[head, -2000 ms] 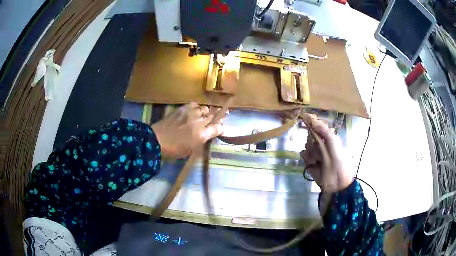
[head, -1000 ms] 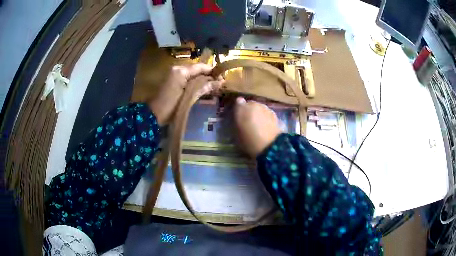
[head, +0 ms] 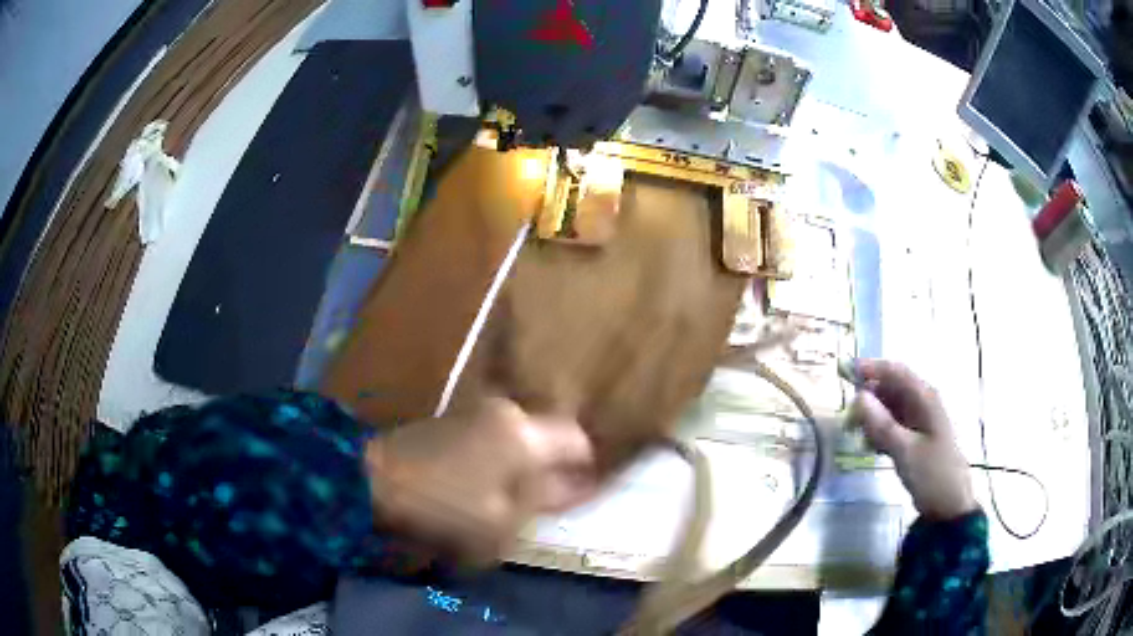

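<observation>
The brown bag panel (head: 634, 298) is blurred and skewed, partly under the brass clamp frame (head: 754, 234), with a thin white line running down it. My left hand (head: 491, 478) is blurred at the panel's near edge, its fingers closed on it. The strap handle (head: 795, 485) loops at the panel's right side and hangs over the table's front edge. My right hand (head: 913, 429) is right of the panel over the template plate, fingers curled; a small dark thing shows at its fingertips, too blurred to name. The machine head (head: 565, 68) stands above the panel's far edge.
A dark mat (head: 267, 236) lies left of the machine. Brown straps (head: 75, 249) and a white cloth scrap (head: 149, 180) are at far left. A control screen (head: 1034, 87), a red thread cone (head: 1059, 205) and a black cable are at right. Pale strips lie at the right edge.
The panel has turned and come towards me from its square position under the clamp. My left hand has moved from near the needle to the panel's near edge. My right hand has moved right.
</observation>
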